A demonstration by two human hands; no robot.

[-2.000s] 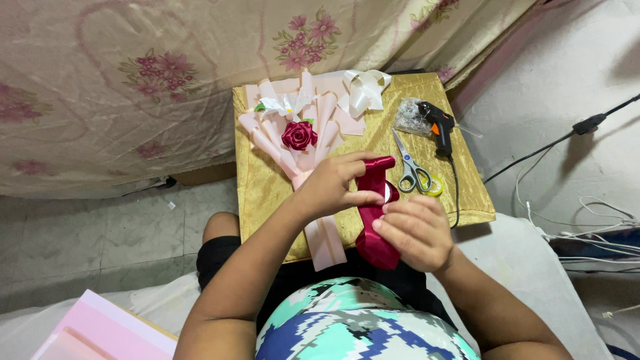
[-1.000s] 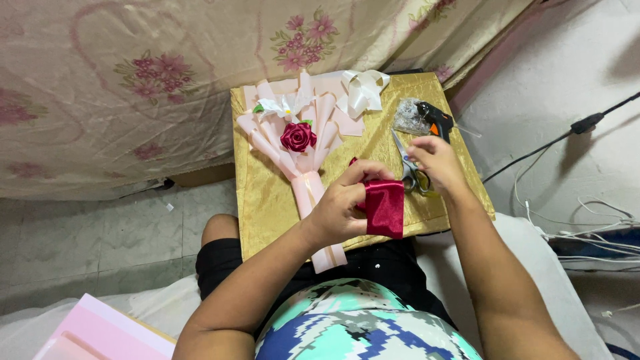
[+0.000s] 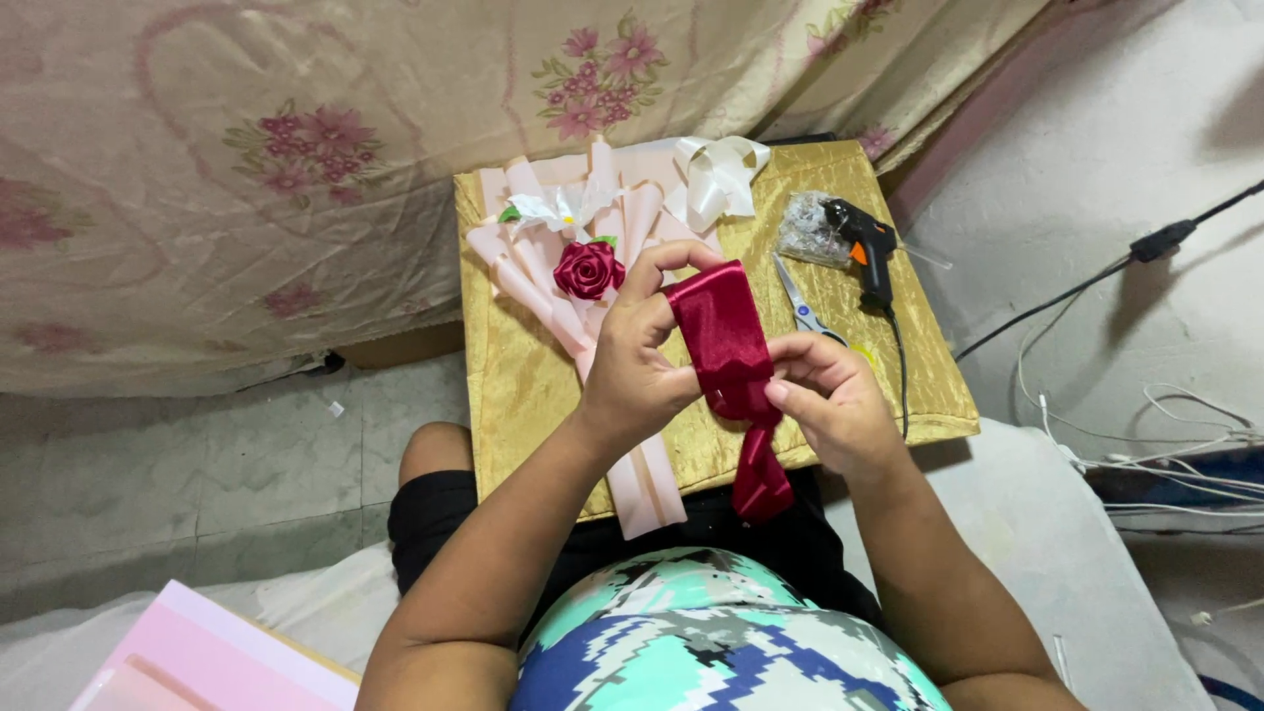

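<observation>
A dark red satin ribbon is looped around the fingers of my left hand, which holds it over the front of the table. My right hand pinches the ribbon's right edge between thumb and fingers, and a loose end hangs below toward my lap. Left of the ribbon, a bouquet in pale pink wrapping paper lies on the table, with a red satin ribbon rose and a white flower in clear wrap. Scissors lie beyond my right hand, their handles partly hidden.
A gold cloth-covered table carries a white ribbon bow, a clear plastic packet and a black glue gun with its cord running frontward. Pink sheets lie at lower left. Cables hang at right; a floral curtain stands behind.
My right hand was apart from the ribbon one second ago, near the scissors; it has come back and now grips the ribbon. The ribbon's loose end now hangs down below my hands.
</observation>
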